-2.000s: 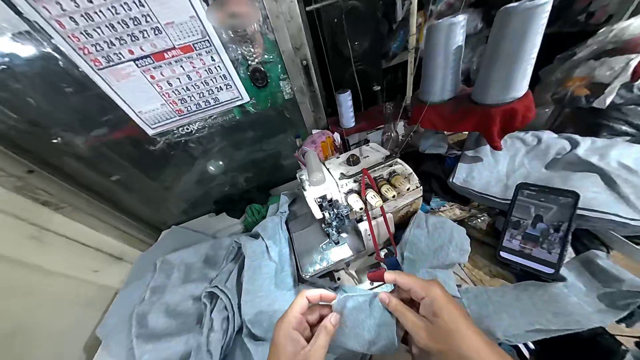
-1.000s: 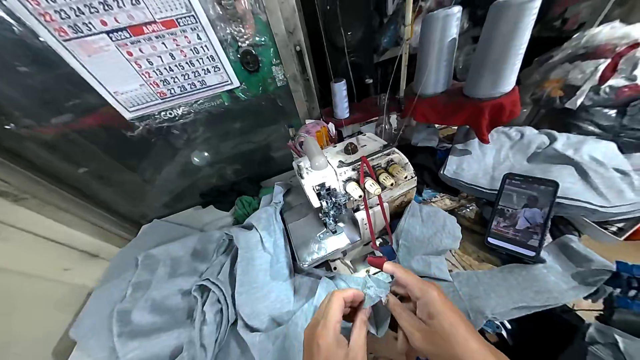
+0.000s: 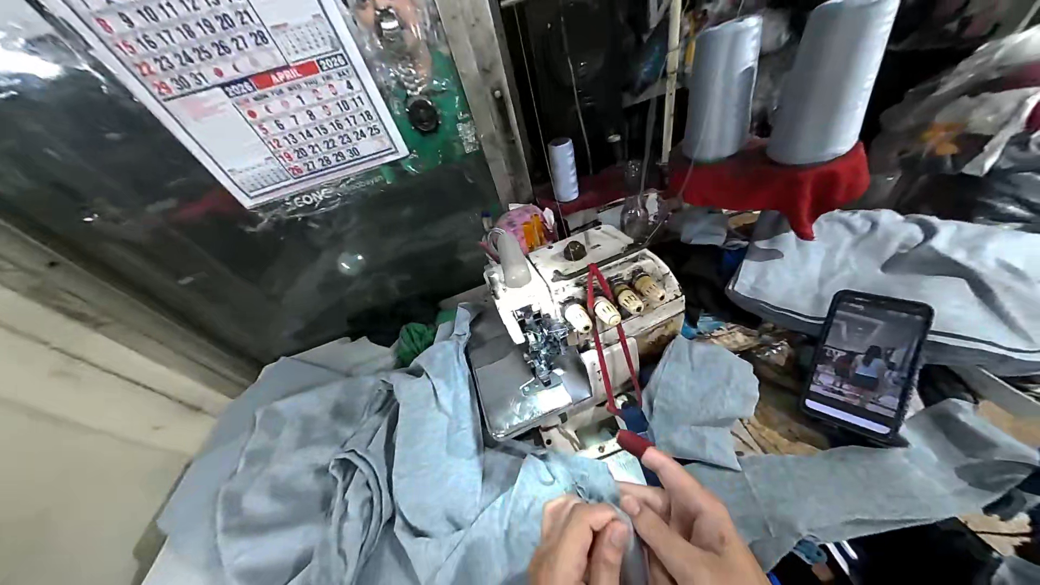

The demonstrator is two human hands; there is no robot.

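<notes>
Both my hands pinch the edge of a light blue-grey fabric piece (image 3: 504, 504) below the serger sewing machine (image 3: 585, 325). My left hand (image 3: 578, 540) grips it with thumb and bent fingers. Close beside it, my right hand (image 3: 682, 520) holds the same edge, its index finger extended with a dark red covering on the tip. The machine's presser foot (image 3: 540, 382) stands over the metal plate, with no fabric seen under it. A red cord loop (image 3: 603, 349) hangs down the machine's front. The lower part of the held fabric is hidden by my fingers.
More grey fabric (image 3: 309, 479) is heaped at the left. A smartphone (image 3: 868, 366) stands at the right, beside fabric strips (image 3: 829, 487) and folded light cloth (image 3: 902, 268). Thread cones (image 3: 723, 89) rise behind on red cloth (image 3: 764, 179). A calendar (image 3: 268, 89) hangs on the glass at the left.
My hands have come closer together and lower in the view, with the fabric edge now bunched between them. The view has shifted slightly.
</notes>
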